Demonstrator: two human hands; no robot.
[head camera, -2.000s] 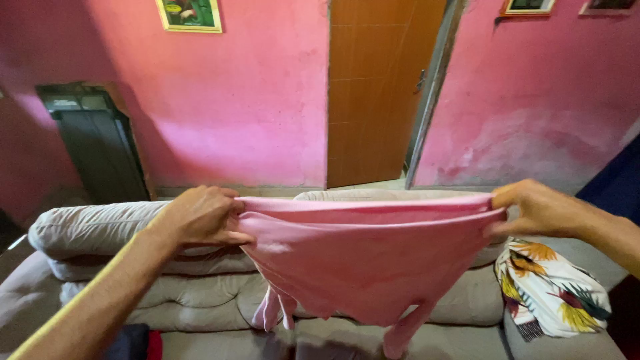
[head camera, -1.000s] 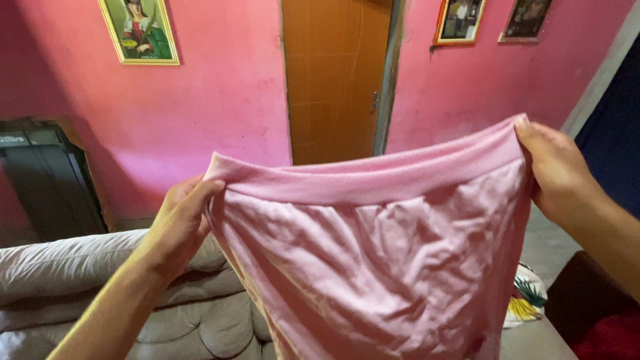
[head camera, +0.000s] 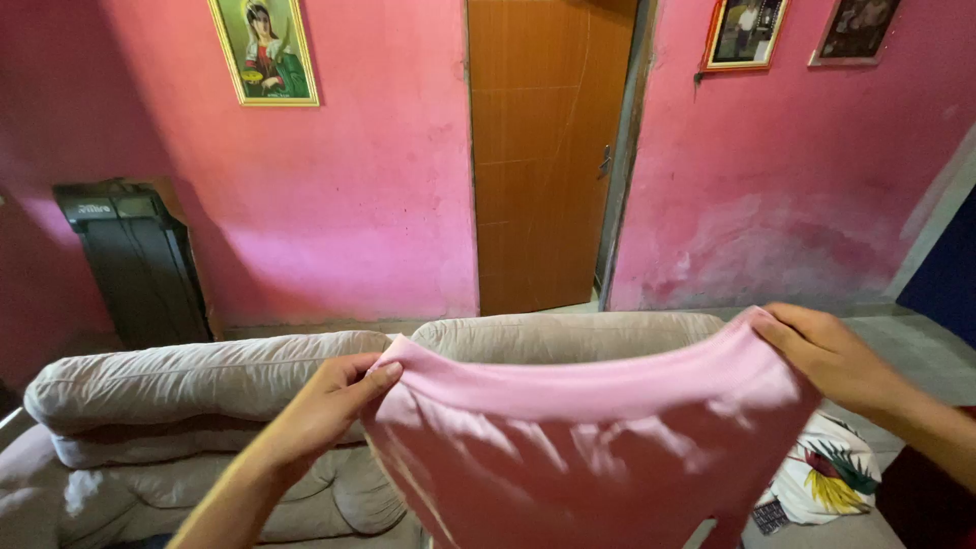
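Observation:
A pink cloth garment (head camera: 579, 450) with a ribbed band hangs spread between my two hands, above the sofa. My left hand (head camera: 354, 389) pinches one end of the band between thumb and fingers. At the band's other end, my right hand (head camera: 801, 343) grips the corner, its fingers partly hidden behind the cloth. The band sags a little in the middle. The garment's lower part runs out of the bottom of the view.
A grey-beige padded sofa (head camera: 198, 381) stretches behind the garment. On its right lies a white patterned cloth (head camera: 823, 465). Beyond stand a brown door (head camera: 545, 152), a pink wall (head camera: 366, 168) with framed pictures, and a dark upright panel (head camera: 141, 267) at left.
The garment's band was held folded or doubled low over the sofa, then raised nearer the view; now both hands hold it lower again. Both hands have kept their hold.

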